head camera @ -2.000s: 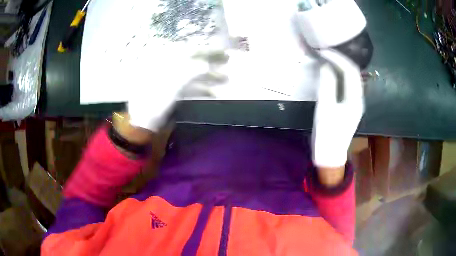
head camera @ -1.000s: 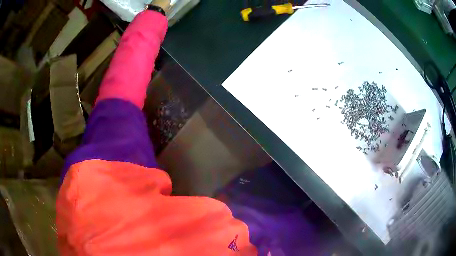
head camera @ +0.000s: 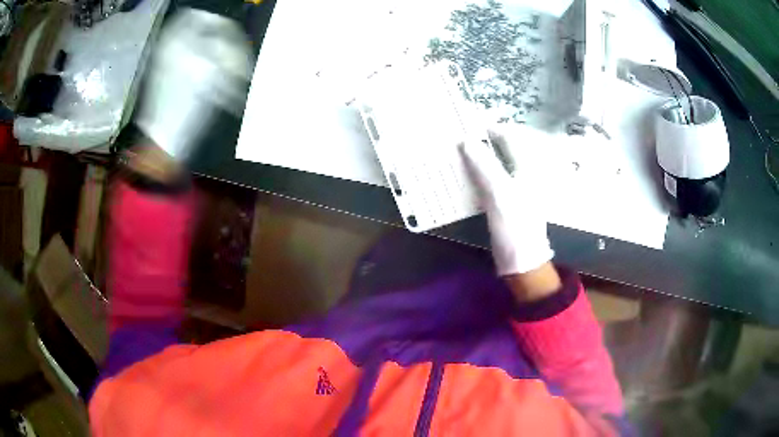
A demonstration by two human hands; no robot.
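Observation:
A white rectangular housing cover (head camera: 427, 154) with slots and a dark corner hole lies tilted over the front of the white work sheet (head camera: 290, 111). My right hand (head camera: 512, 205), in a white glove, grips its right edge. My left hand (head camera: 192, 81), also gloved, is strongly blurred at the upper left beside the clear plastic bag (head camera: 77, 102); whether it holds anything cannot be told. A heap of small dark screws (head camera: 491, 55) lies behind the cover.
An open white housing (head camera: 594, 68) stands right of the screws. A white and black round camera unit (head camera: 694, 149) with wires on top is at the sheet's right edge. Black cables (head camera: 705, 51) run at the back right. Cardboard (head camera: 64, 286) is below the bench at left.
The view has swung back from the left. The round unit, in my right hand two seconds ago, now stands at right. My right hand now grips the cover. My left hand has come into view.

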